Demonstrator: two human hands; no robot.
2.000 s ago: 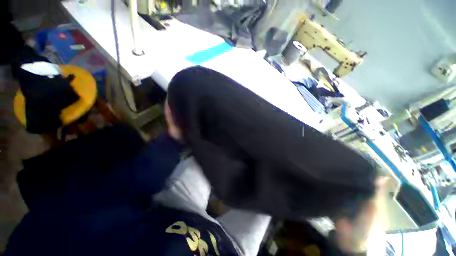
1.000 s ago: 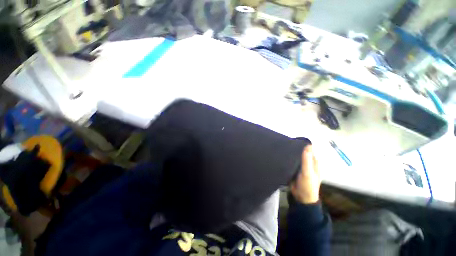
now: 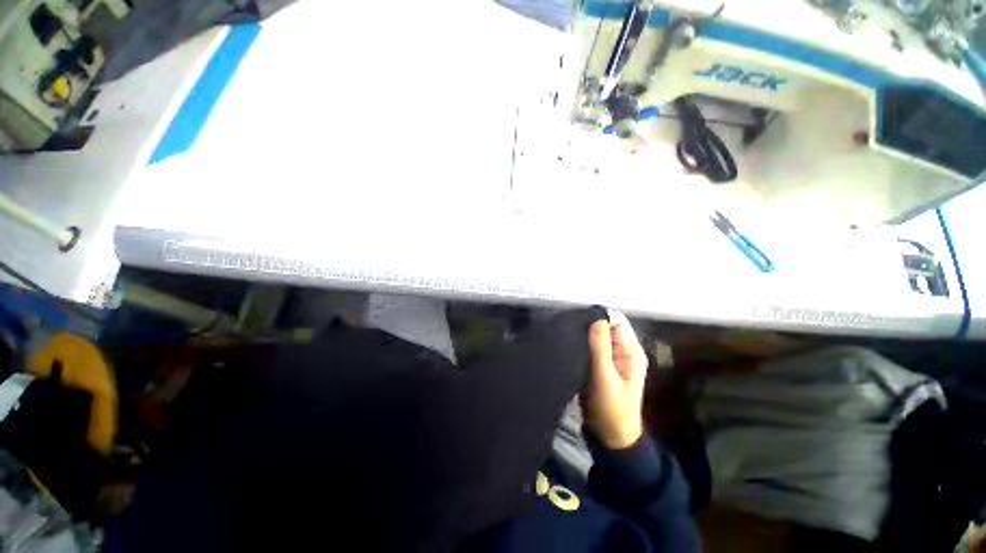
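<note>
A black fabric piece [image 3: 465,400] hangs over my lap, just in front of the table's front edge. My right hand [image 3: 616,378] pinches its upper right corner between thumb and fingers, close to the edge ruler [image 3: 357,268]. My left hand is not visible; the dark fabric and dark sleeve merge at the left. The white sewing machine [image 3: 800,119] with "JACK" lettering stands beyond my right hand. Its needle area [image 3: 605,108] has no fabric under it.
Blue-handled snips [image 3: 744,242] lie on the white table [image 3: 378,140]. Black-handled scissors [image 3: 705,146] lie under the machine arm. A blue tape strip [image 3: 205,92] is at the left. Grey cloth [image 3: 800,432] hangs below the table at right, and a yellow stool [image 3: 81,378] stands at left.
The view has turned and come closer to the table and machine. The black fabric, earlier raised and spread, is now lower over my lap. My right hand still holds its corner.
</note>
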